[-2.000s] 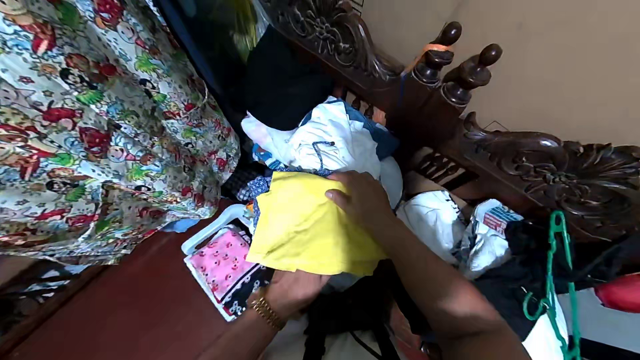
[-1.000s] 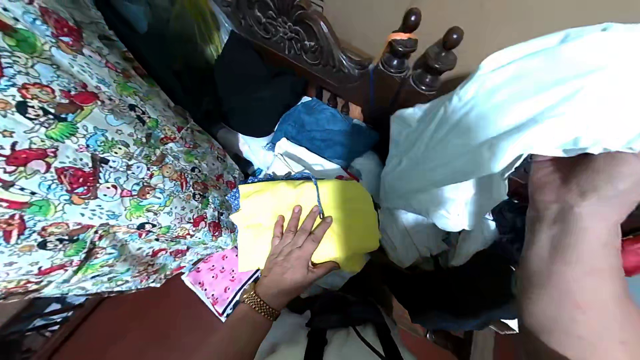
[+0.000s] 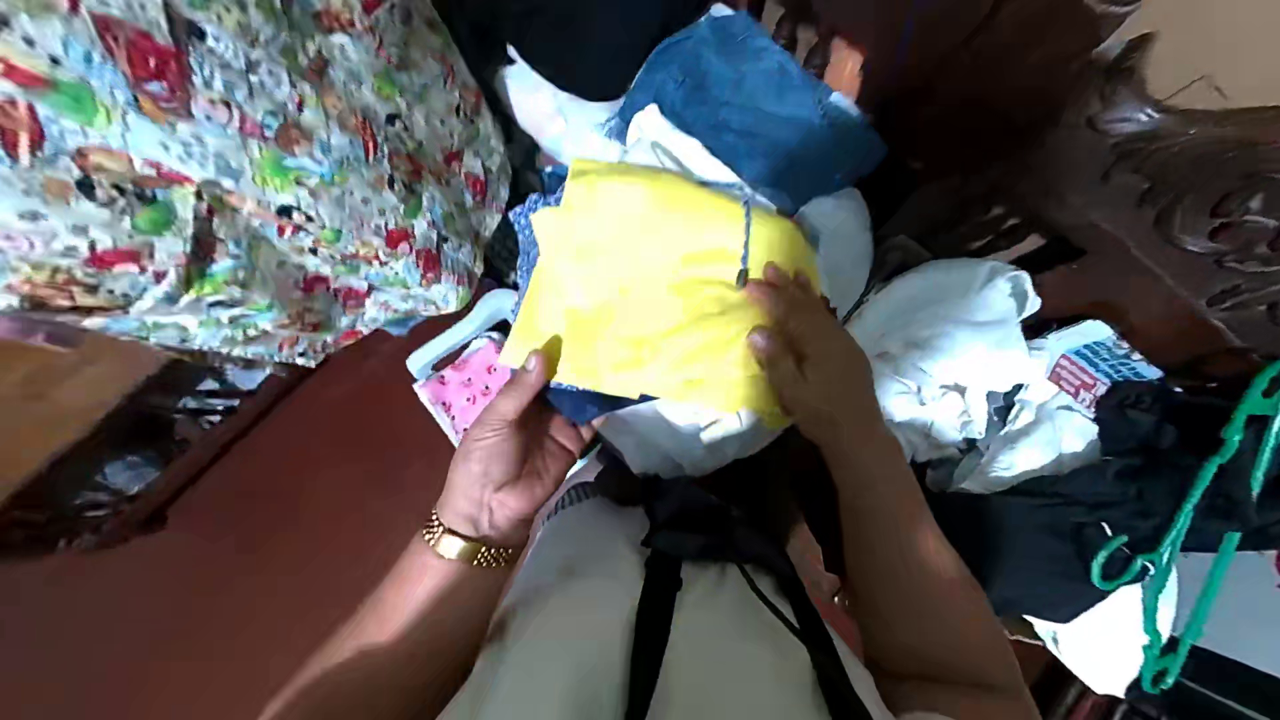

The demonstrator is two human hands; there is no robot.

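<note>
A folded yellow cloth garment (image 3: 650, 290) lies before me on a pile of clothes, with a blue drawcord across its right part. My left hand (image 3: 515, 450), with a gold watch at the wrist, grips its lower left corner between thumb and fingers. My right hand (image 3: 810, 350) rests on its right edge, fingers spread a little. Blue patterned fabric (image 3: 585, 402) shows under the yellow one, and white cloth (image 3: 690, 435) lies below. Folded blue cloth (image 3: 755, 110) sits behind it. A pink printed cloth (image 3: 465, 385) is at the left, partly covered.
A printed curtain (image 3: 250, 170) hangs at the left. Crumpled white clothes (image 3: 945, 350) and black cloth (image 3: 1040, 540) lie at the right, near a green plastic hanger (image 3: 1165, 560). Carved dark wood (image 3: 1190, 200) stands behind them.
One second ago my right hand held up a white cloth at the right; now that hand is on the yellow garment. My left hand has moved from the garment's top to its lower left corner.
</note>
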